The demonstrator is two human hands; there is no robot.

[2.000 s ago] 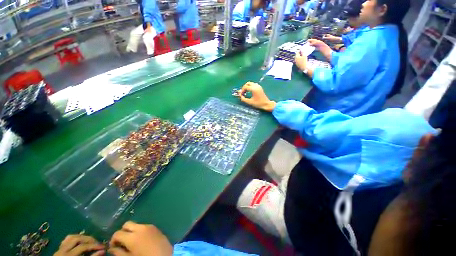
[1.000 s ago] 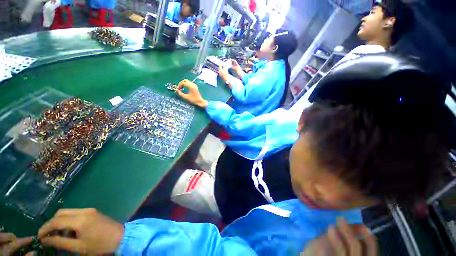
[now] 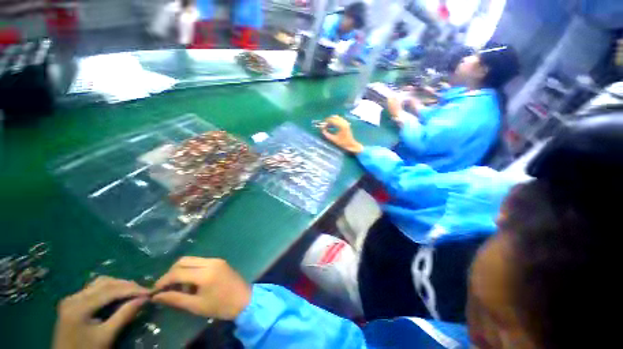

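My left hand (image 3: 97, 310) and my right hand (image 3: 208, 285) meet at the bottom left, fingertips pinched together over the green bench. A tiny dark part (image 3: 148, 295) seems to sit between both sets of fingertips; blur and the fingers hide its shape. Small loose silvery bits (image 3: 147, 334) lie just below my hands. A cluster of small ring-shaped parts (image 3: 22, 272) lies on the bench to the left. Beyond my hands, a clear tray (image 3: 109, 187) holds a large copper-red and gold heap of parts (image 3: 210, 167).
A fine-pocket clear tray (image 3: 300, 194) with small parts stands right of the heap. A neighbour's hand (image 3: 339, 133) pinches something beyond it. The neighbour's head and blue sleeves fill the right side. White sheets (image 3: 119, 76), a dark stack (image 3: 27, 85) and another heap (image 3: 253, 63) are across the bench.
The view swung right, then back left, and is now blurred. My hands show higher in the picture than before, still pinched together. The neighbour's head is further into view than two seconds ago.
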